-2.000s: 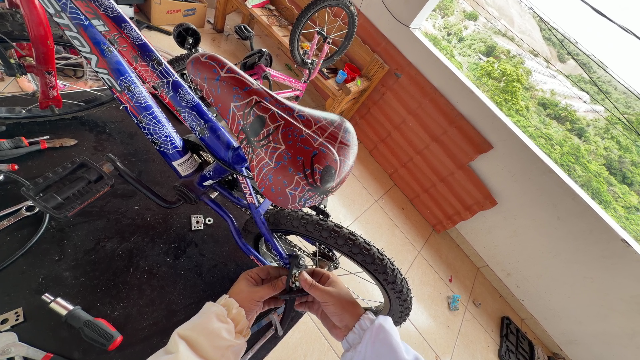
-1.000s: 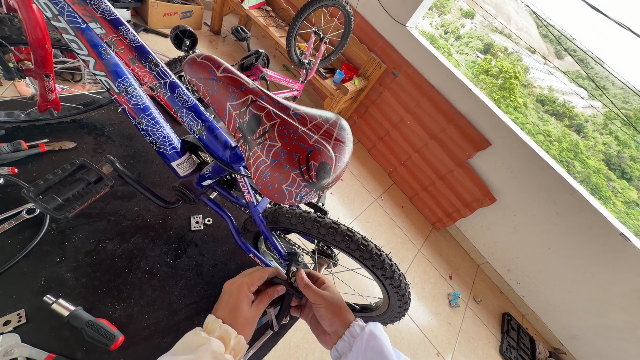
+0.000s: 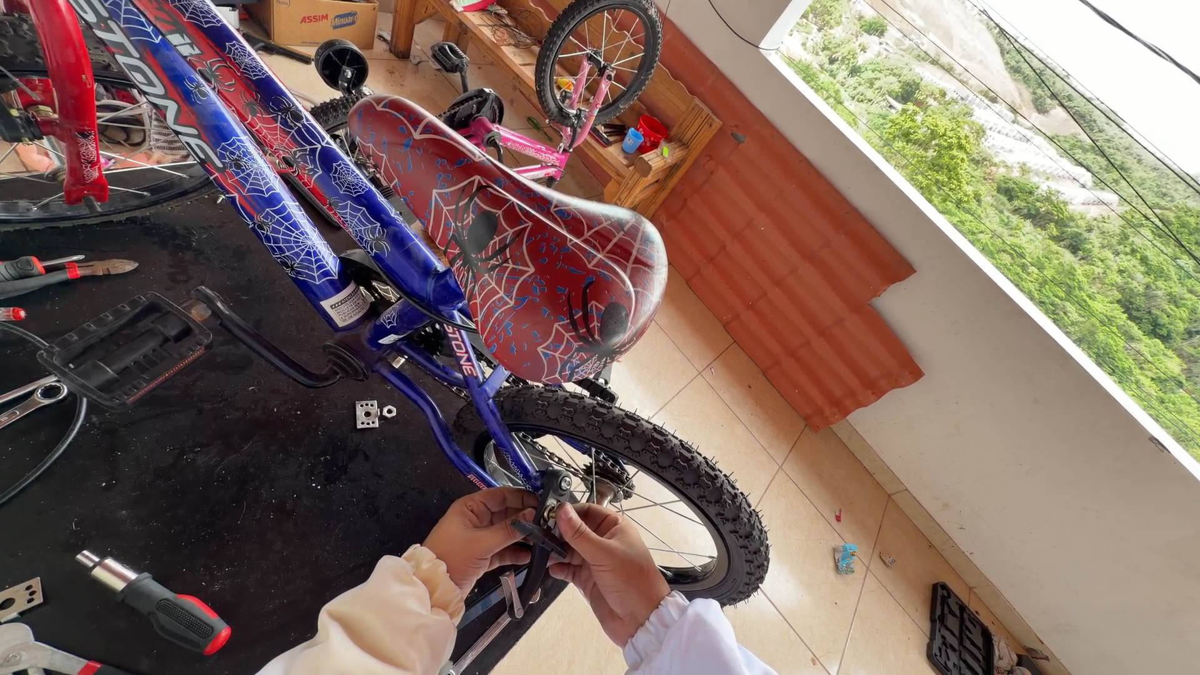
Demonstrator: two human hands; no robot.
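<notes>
A child's blue and red bicycle frame (image 3: 281,225) lies over the black work surface, with its red web-patterned saddle (image 3: 525,253) and knobby rear wheel (image 3: 741,506) toward the right. At the rear axle end of the frame, a black metal bracket (image 3: 539,562) stands between my hands. My left hand (image 3: 483,539) pinches its left side with the fingertips. From the right, my right hand (image 3: 609,562) presses thumb and fingers on the bracket near a small bolt or nut (image 3: 551,513). The fingers hide part of the bracket. A thin metal rod (image 3: 483,647) extends below it.
On the black surface (image 3: 244,469) lie a nut driver (image 3: 155,600), a small metal plate (image 3: 367,414) beside a nut (image 3: 389,412), pliers (image 3: 70,272) and a wrench (image 3: 33,398). The pedal (image 3: 127,349) juts left. A pink bicycle (image 3: 525,150) stands behind, near a wooden bench (image 3: 656,173).
Both hands stay at the rear axle end. The fingers have shifted around the black bracket, and more of it shows between them now than two seconds ago.
</notes>
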